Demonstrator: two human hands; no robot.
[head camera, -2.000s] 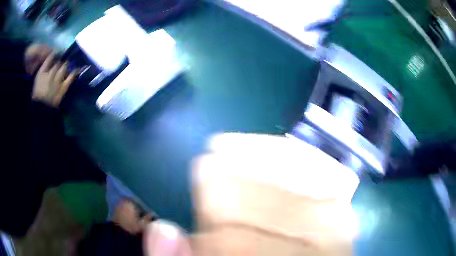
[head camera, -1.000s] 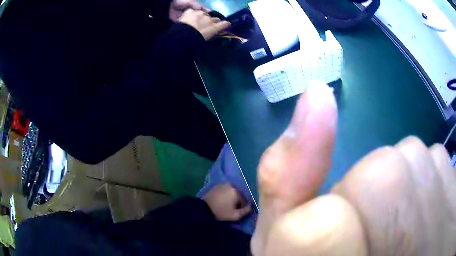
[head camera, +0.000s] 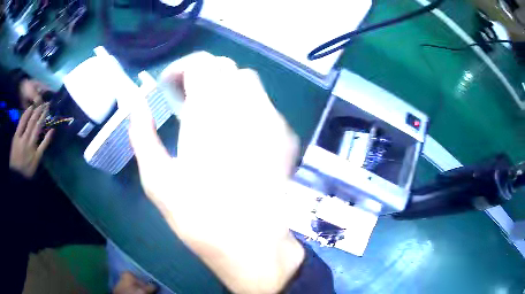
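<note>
A white camera housing (head camera: 95, 89) lies on the green bench at the left, with a ribbed white bracket (head camera: 108, 154) beside it. Thin coloured wires (head camera: 57, 121) show at its dark left end. My right hand (head camera: 221, 143), large and overexposed, covers the middle of the view. Its thumb and fingertips are over or near the bracket's right end. Contact and anything between the fingers cannot be made out. My left hand (head camera: 133, 285) is small, blurred and cut off by the bottom edge, low by blue cloth.
Another person's hand (head camera: 29, 138) is at the wires. Right of my hand stands a grey-white screw feeder (head camera: 371, 140) with a red light; small metal parts (head camera: 331, 225) lie on a white sheet before it. A black cylindrical tool (head camera: 460, 186) lies right. A black cable (head camera: 357, 35) crosses a white board (head camera: 288, 26).
The view has swung right, bringing the screw feeder and black tool back in. My right hand has moved up over the bracket's end. My left hand now shows only at the bottom edge.
</note>
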